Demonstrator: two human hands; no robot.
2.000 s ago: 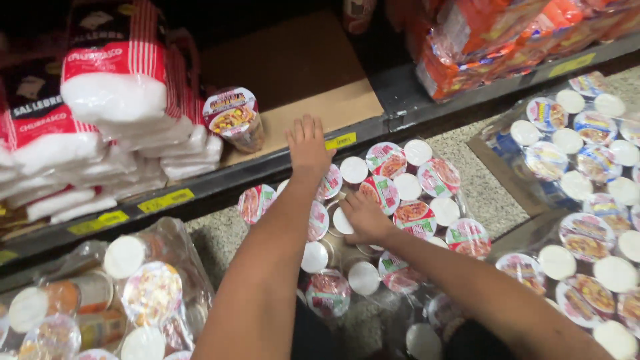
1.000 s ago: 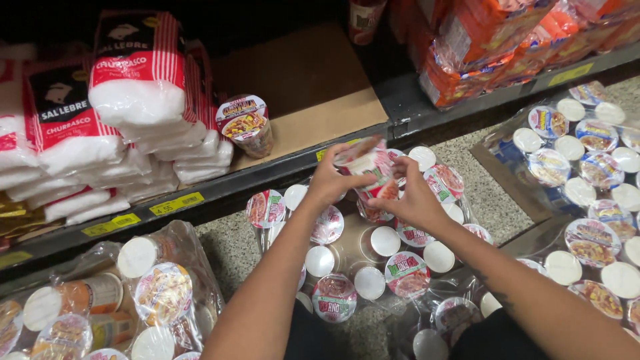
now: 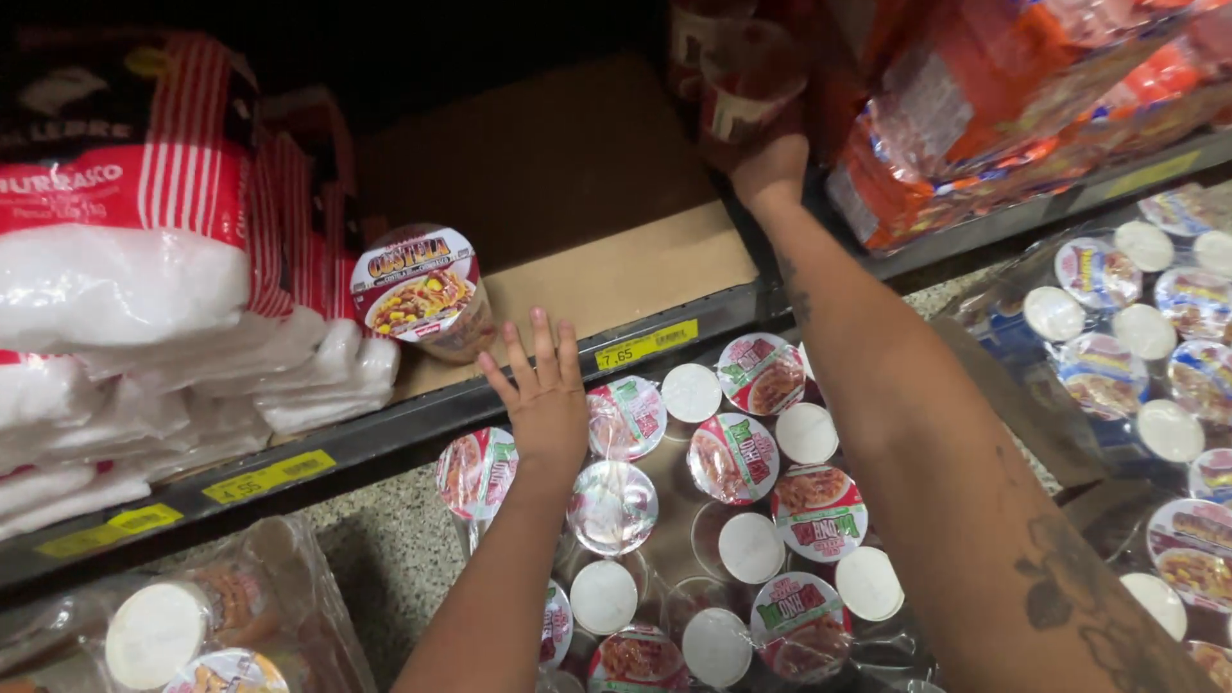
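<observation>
My right hand (image 3: 770,168) reaches to the shelf's right part and grips an instant noodle cup (image 3: 751,87); another cup (image 3: 688,43) stands just behind it. My left hand (image 3: 549,404) is spread, palm down and holding nothing, over the shelf's front edge. To its left, a noodle cup with a printed lid (image 3: 423,289) sits tilted on the cardboard-covered shelf (image 3: 616,250). Below my hands lies a plastic-wrapped pack of noodle cups (image 3: 733,458), some with printed lids up and some with white bases up.
Red, black and white plastic bags (image 3: 125,192) are stacked on the shelf at left. Orange packets (image 3: 962,106) fill its right side. More wrapped cup packs stand at lower left (image 3: 159,630) and at right (image 3: 1145,332). A black shelf rail (image 3: 423,419) with yellow price tags crosses the view.
Both hands were together over the pack, handling a cup. My right hand has moved up to the back of the shelf with a cup; my left hand has moved left and let go.
</observation>
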